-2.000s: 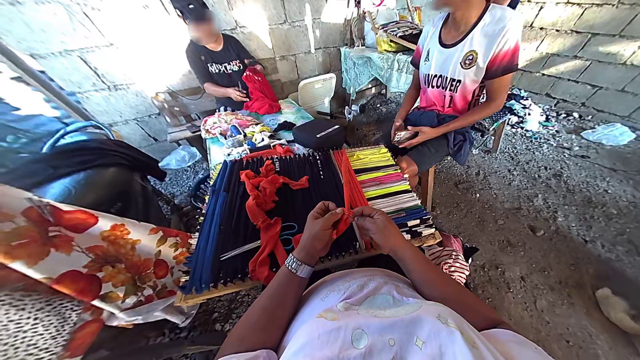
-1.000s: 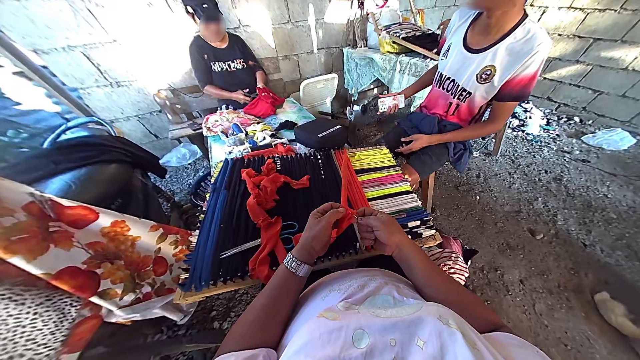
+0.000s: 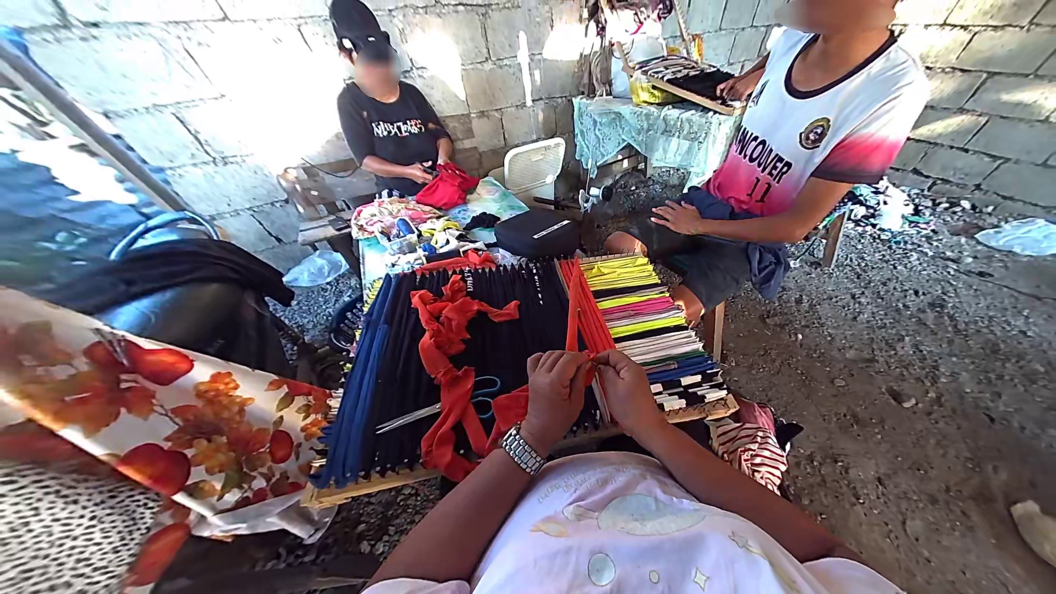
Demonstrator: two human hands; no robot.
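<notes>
A wooden frame loom [image 3: 371, 487] with pegs lies before me, strung with dark, blue, red, yellow and white fabric strips. My left hand [image 3: 559, 392], with a watch on its wrist, pinches a red fabric strip [image 3: 587, 363] near the frame's front edge. Close beside it, my right hand [image 3: 629, 388] pinches the same red cloth, fingertips almost touching. Stretched red strips [image 3: 587, 309] run away from my hands to the far edge. On the dark strips lie a loose red cloth length [image 3: 450, 384] and scissors [image 3: 412, 418] with teal handles, partly under the cloth.
Beyond the frame are a black case [image 3: 538, 234] and a heap of cloth scraps [image 3: 404, 227]. One person [image 3: 400, 132] handles red cloth across from me; another [image 3: 792, 148] sits at the right. A flower-print cloth [image 3: 206, 429] is at left, a draped table [image 3: 660, 136] behind.
The person at the right held a phone-like object one second ago; now that person's near hand rests at the lap and the other arm reaches to the back table. My hands stay on the red strip.
</notes>
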